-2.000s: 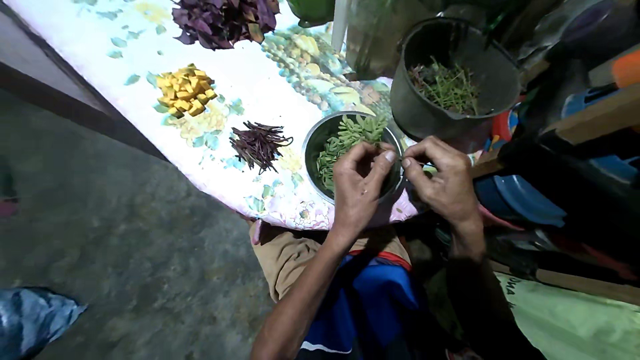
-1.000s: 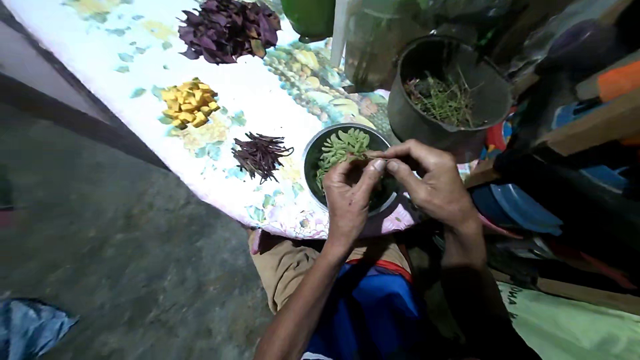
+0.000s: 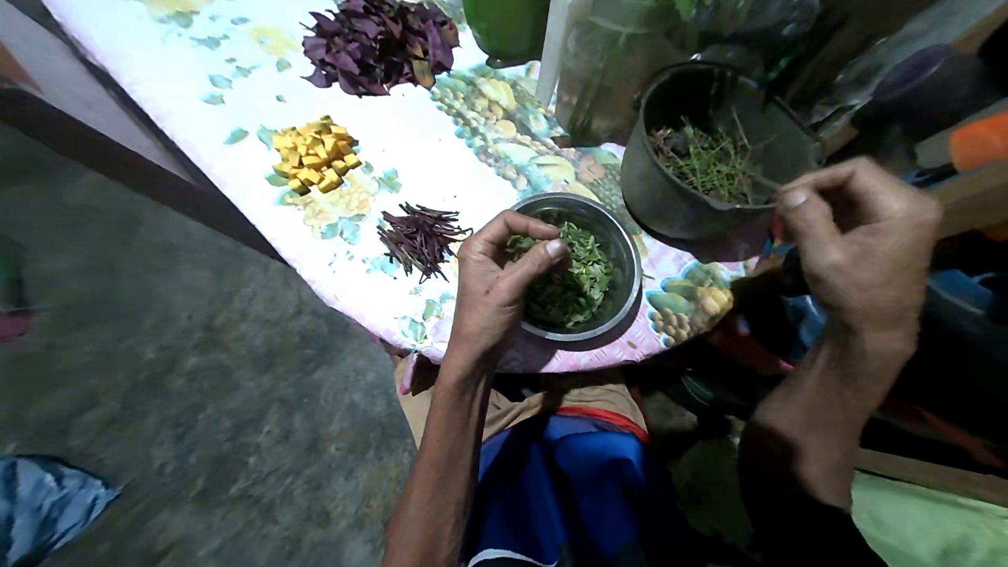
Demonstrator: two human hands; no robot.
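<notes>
My left hand [image 3: 504, 276] is over the left rim of a metal bowl [image 3: 635, 287], thumb and forefinger curled near each other; whether a bit of leaf is between them is unclear. Small green leaves [image 3: 587, 276] lie in the bowl. Beside the dark pot [image 3: 669, 205], my right hand [image 3: 862, 244] is raised at its right rim, thumb and forefinger pinched on what looks like a thin stem [image 3: 760, 179]. Green stems [image 3: 709, 161] lie inside that pot. Left of the bowl are a pile of dark purple stalks or beans [image 3: 421, 240] and yellow cubes [image 3: 315, 153].
Purple leaves [image 3: 378, 47] are heaped at the back of the table with its floral cloth [image 3: 441, 150]. A green container [image 3: 505, 27] and a clear container [image 3: 598, 71] stand behind the bowl. Wooden boards [image 3: 972, 197] are at right. A blue plastic bag [image 3: 47, 504] lies on the floor.
My hands were together over the bowl with a green leafy sprig. Now they are apart: the right hand has moved right to the pot's rim, and the sprig no longer shows between them.
</notes>
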